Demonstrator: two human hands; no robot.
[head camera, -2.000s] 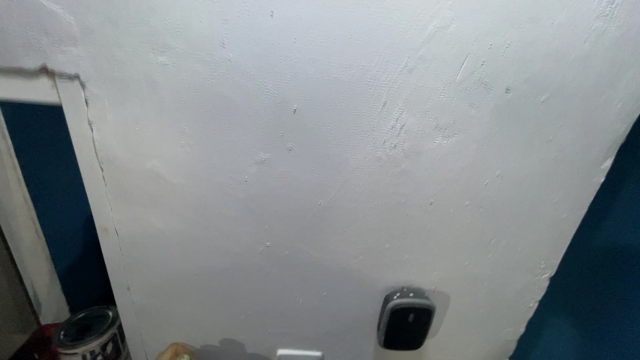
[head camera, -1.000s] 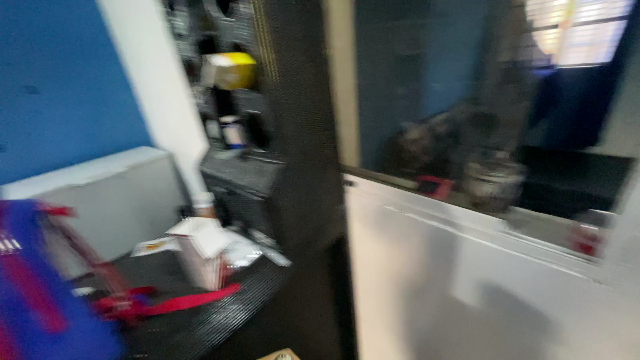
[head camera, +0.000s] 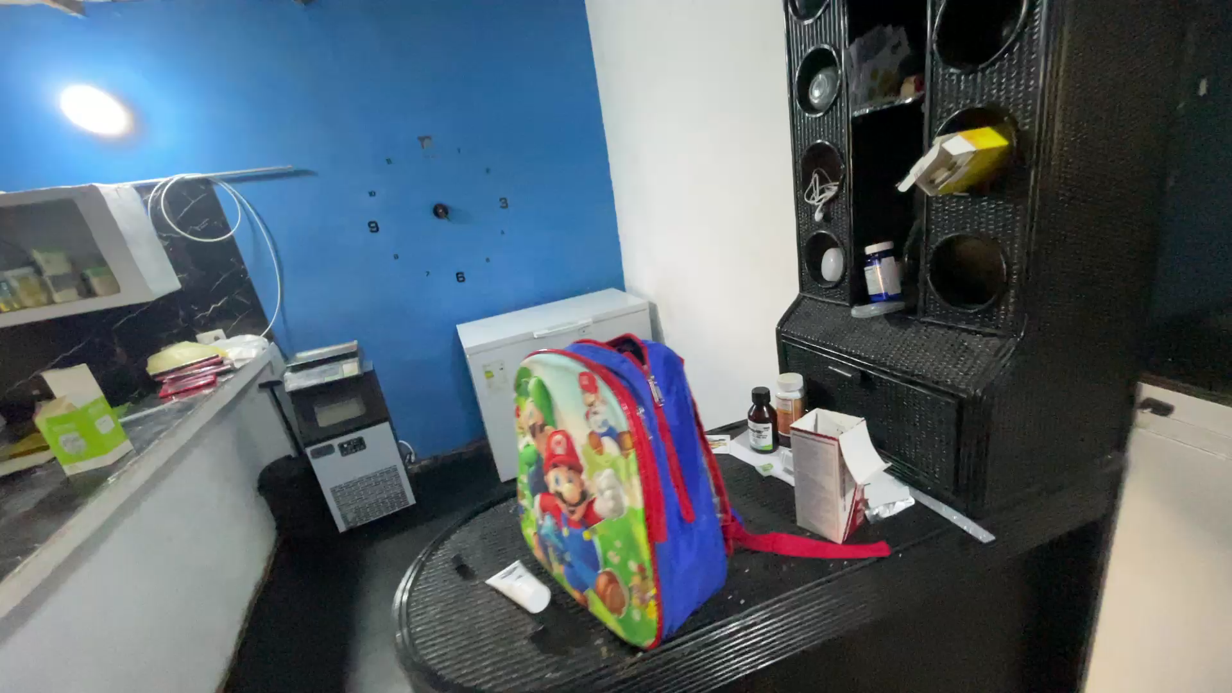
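Neither of my hands shows in the head view. A blue and red child's backpack (head camera: 616, 491) with cartoon figures on its front stands upright on a black woven-textured table (head camera: 462, 597). One red strap trails to the right over the tabletop. A white squeeze tube (head camera: 521, 586) lies left of the backpack. To the right stands an opened carton (head camera: 830, 474), with a dark bottle (head camera: 762, 422) and a white-capped bottle (head camera: 790, 407) behind it.
A black shelf unit (head camera: 982, 356) with round holes rises behind the table; a yellow box (head camera: 962, 161) sticks out of one hole. A white chest freezer (head camera: 558, 327) stands by the blue wall. At left are a counter (head camera: 173, 452) and an ice maker-like appliance (head camera: 359, 481).
The view has swung widely, from a pale surface to the room with the table and backpack. No hand shows in any frame.
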